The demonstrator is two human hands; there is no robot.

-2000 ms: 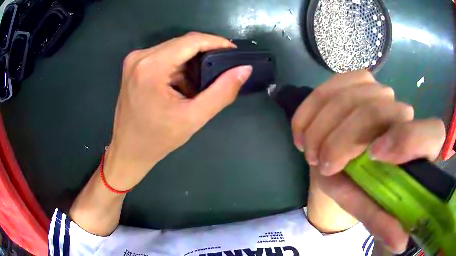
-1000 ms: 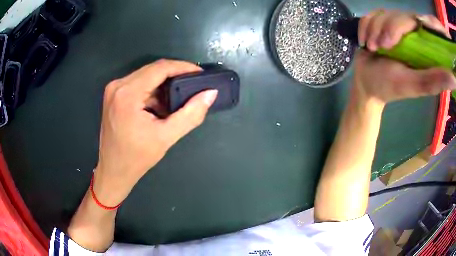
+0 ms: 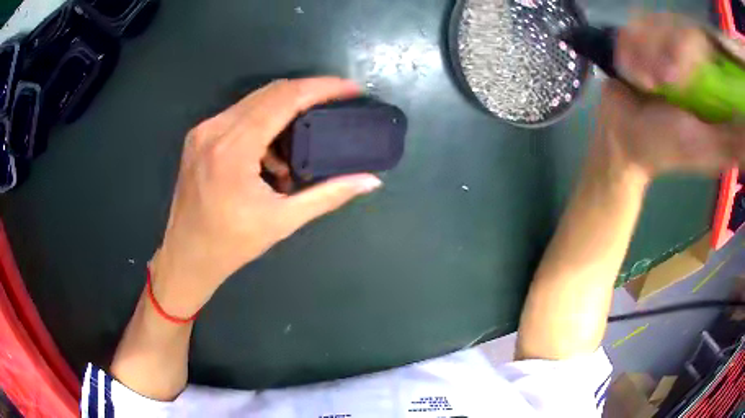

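My left hand [image 3: 245, 163] grips a black plastic housing [image 3: 350, 140] by its long sides, thumb on the near side. The housing's flat face shows, with small corner holes. My right hand [image 3: 666, 90], blurred, holds the lime-green electric screwdriver [image 3: 712, 85] at the upper right. Its black nose points left over the right part of the round screw dish [image 3: 513, 69], which is filled with silver screws. Whether a screw sits on the driver tip cannot be told.
Several open-faced black housings [image 3: 78, 73] cluster at the upper left of the dark-green tabletop [image 3: 368, 277]. Red-orange edges show at far left and right. A few loose screws lie on the table. A black cord [image 3: 678, 309] and cardboard [image 3: 666, 273] are at lower right.
The right hand and screwdriver have moved from beside the housing up over the dish. The left thumb has slid off the housing's face to its near side.
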